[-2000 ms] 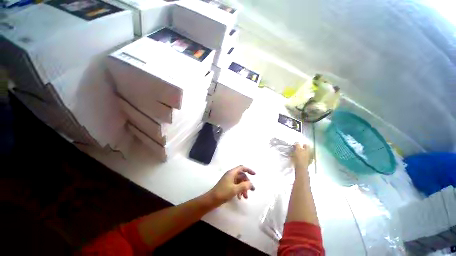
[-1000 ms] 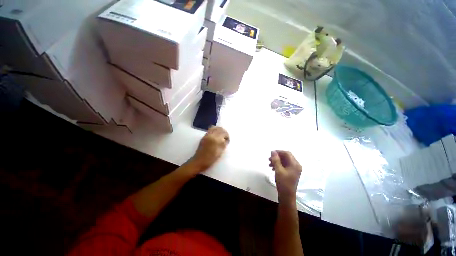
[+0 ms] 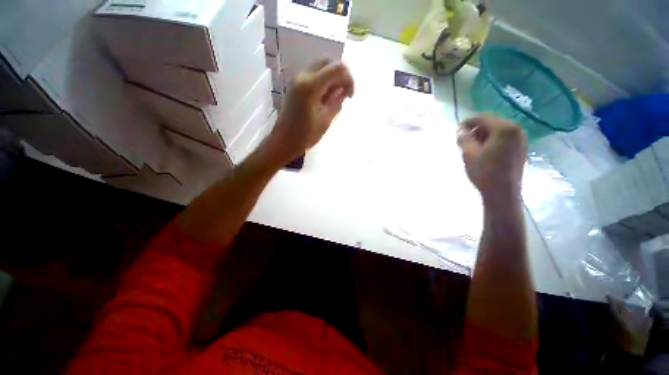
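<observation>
My left hand is raised near the box stacks, its fingers curled toward the thumb. My right hand is raised left of and below the basket, fingers curled in. Glare hides whether either hand pinches clear film. A white carton with a dark picture panel lies on the white table between and beyond my hands. Loose clear film lies at the table's front edge, with faint curved edge lines. A dark phone shows only partly beneath my left forearm.
White carton stacks stand at left, with more cartons at right. A teal mesh basket holds small white pieces. A pale yellow-green bag stands beside it. A blue heap and shiny film are at right.
My left hand has risen from beside the phone and moved forward. My right hand has moved right and forward, away from the table's front edge. The camera view has shifted.
</observation>
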